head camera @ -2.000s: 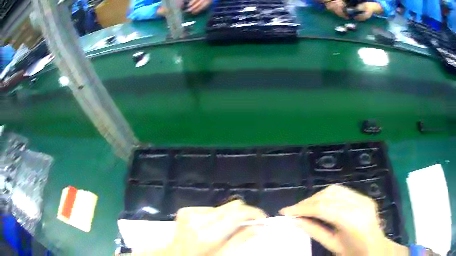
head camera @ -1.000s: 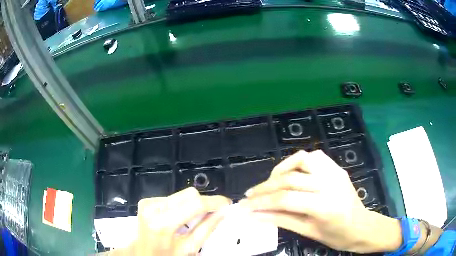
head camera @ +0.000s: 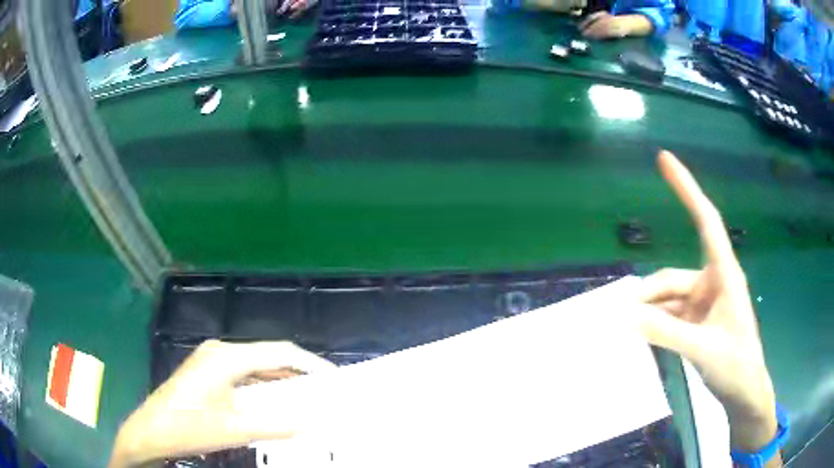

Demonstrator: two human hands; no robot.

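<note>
A white liner sheet [head camera: 475,388] is stretched slantwise over the black blister tray [head camera: 347,302]. My left hand [head camera: 224,398] holds its left end between thumb and fingers. My right hand [head camera: 709,320] pinches its upper right corner, with the index finger pointing up and away. A few tiny dark marks show at the sheet's lower left edge. One ringed unit [head camera: 518,302] shows in a tray pocket above the sheet. The sheet and hands hide most of the lower pockets.
A grey metal post [head camera: 96,169] stands at left. A red-banded label card [head camera: 75,384] and clear trays [head camera: 11,338] lie at far left. Dark units [head camera: 633,233] sit on the belt at right. Across are another black tray [head camera: 393,37] and a person's hand [head camera: 614,25].
My hands have moved apart and the sheet is now spread wide between them. My right hand has moved right and raised its index finger. The view has tilted up.
</note>
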